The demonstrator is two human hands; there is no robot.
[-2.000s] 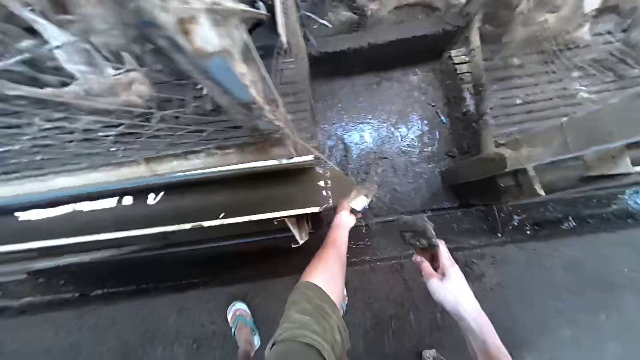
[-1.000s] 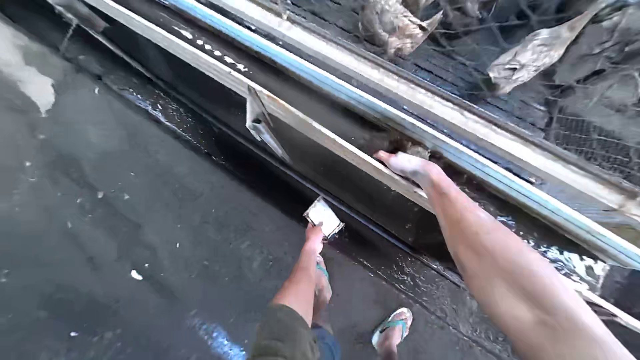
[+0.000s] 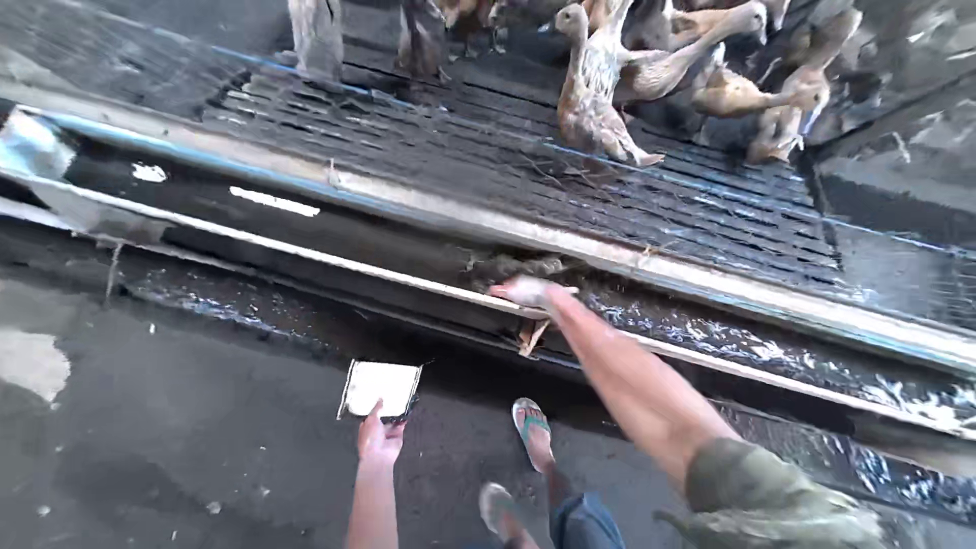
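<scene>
My left hand (image 3: pixel 381 438), low and left of centre, grips the near edge of a white, flat, square-looking pan (image 3: pixel 381 389) with thin raised dark sides. It is held above the dark floor, outside the trough. My right hand (image 3: pixel 526 291) reaches over the near rim of a long trough (image 3: pixel 366 268). Its fingers are blurred, and whether they hold anything is unclear. Dark, wet-looking matter (image 3: pixel 526 265) lies in the trough just beyond these fingers. Right of my hand, the trough shows bright reflections on a wet surface (image 3: pixel 709 335).
Several brown ducks (image 3: pixel 602 91) stand on a dark slatted floor (image 3: pixel 473 145) beyond the trough. A blue line (image 3: pixel 686 191) runs above the slats. A bracket (image 3: pixel 531 335) sits under the near rim. My sandalled feet (image 3: pixel 534 435) stand on the near floor, with a pale patch (image 3: pixel 30 362) at left.
The view has swung a lot. Two seconds ago my right hand held a dark object outside the trough; one second ago it was at the trough, with the white pan in my left hand.
</scene>
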